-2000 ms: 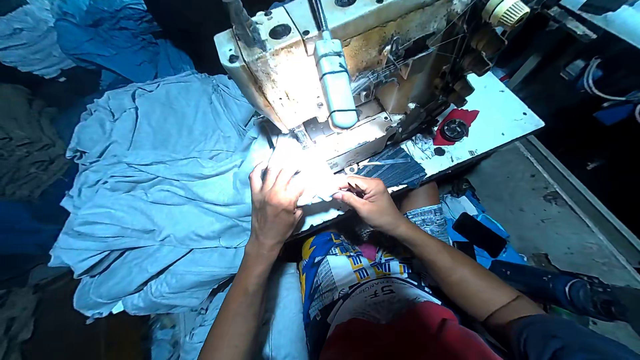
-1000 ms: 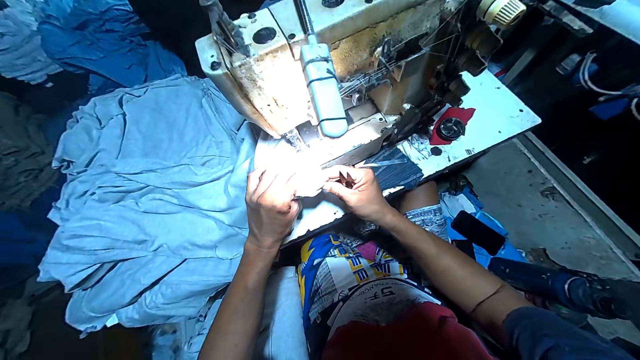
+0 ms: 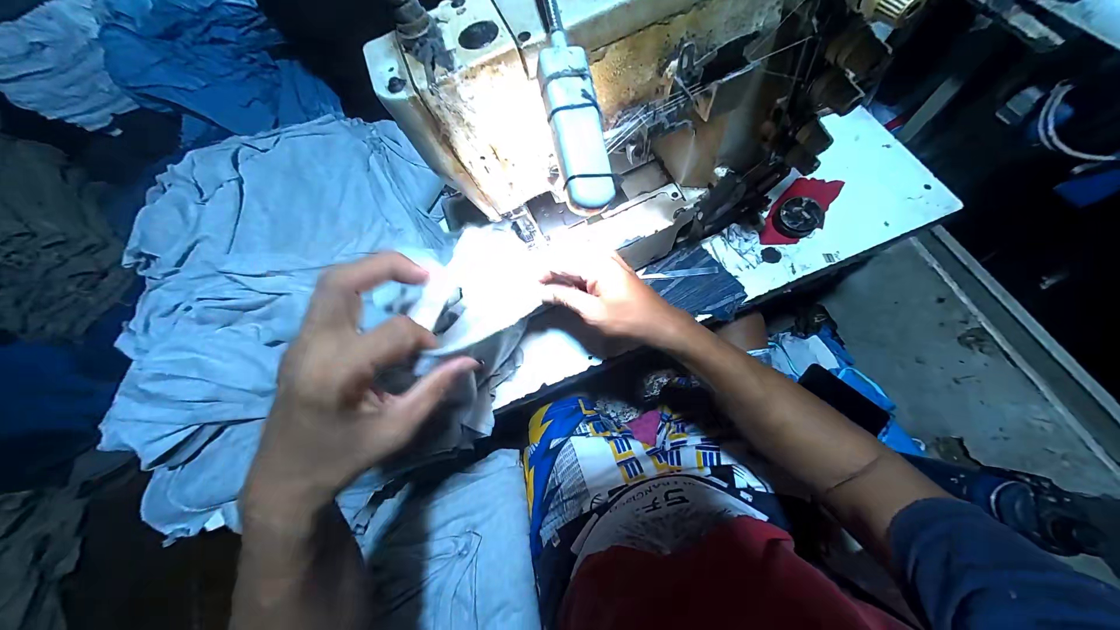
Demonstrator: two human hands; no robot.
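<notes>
Under the bright light, a pale fabric piece (image 3: pixel 486 284) lies by the needle area of an industrial sewing machine (image 3: pixel 499 131). My left hand (image 3: pixel 354 376) is raised left of it, fingers spread and slightly blurred, with nothing between them. My right hand (image 3: pixel 617 297) pinches the fabric's right part between thumb and fingers, just in front of the machine; glare hides the exact edge it holds. Something dark shows beneath its fingers, too unclear to name. Left of the machine spreads a heap of light blue garments (image 3: pixel 254 262).
A tubular lamp (image 3: pixel 577 131) is strapped at the machine's front. On the white table (image 3: pixel 884 201) sit a black round part (image 3: pixel 798 216) on red cloth and dark striped fabric (image 3: pixel 700 280). A black phone (image 3: pixel 844 398) lies on blue material at lower right.
My left hand has let go of the fabric and lifted away, to the left and toward the camera. My right hand remains at the fabric by the machine.
</notes>
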